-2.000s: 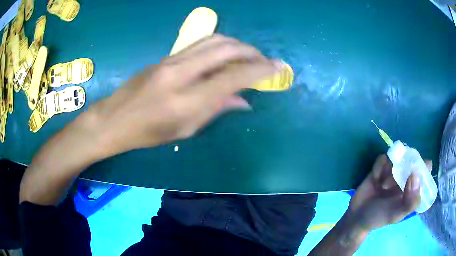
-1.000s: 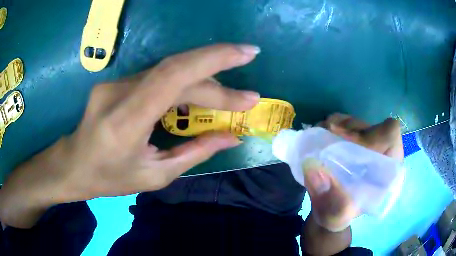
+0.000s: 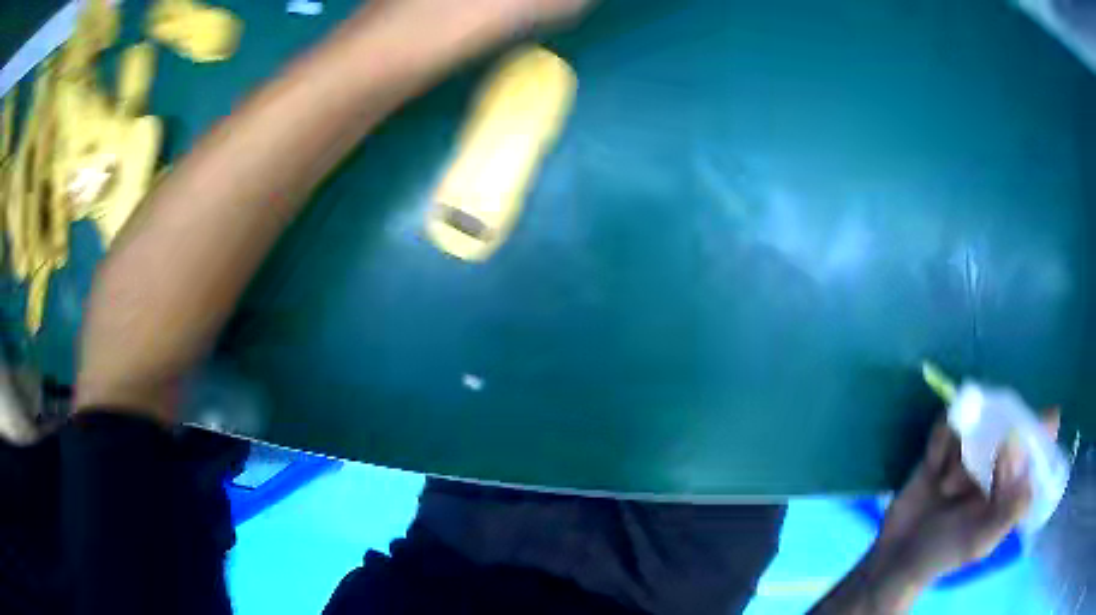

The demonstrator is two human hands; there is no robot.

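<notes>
My right hand point(image 3: 962, 511) is at the lower right, closed around the translucent white glue bottle point(image 3: 1010, 451), its yellow-green needle base pointing up and left. My left forearm crosses the upper left. My left hand point(image 3: 547, 10) is cut off by the top edge, so its fingers and anything in them are hidden. One yellow shell point(image 3: 511, 138) lies smooth face up on the dark green table, dark openings at its lower end, slightly blurred. A pile of yellow shells point(image 3: 78, 156) lies at the far left.
A separate yellow piece point(image 3: 195, 30) lies above the pile, near a small pale scrap point(image 3: 305, 7). Another white speck point(image 3: 472, 382) lies near the table's curved front edge point(image 3: 577, 491). Part of another person's hand point(image 3: 17, 402) shows at the left edge.
My left hand has moved up to the top edge. My right hand and the bottle have moved right and down, away from the shell being worked on. That shell is no longer visible. The view has shifted.
</notes>
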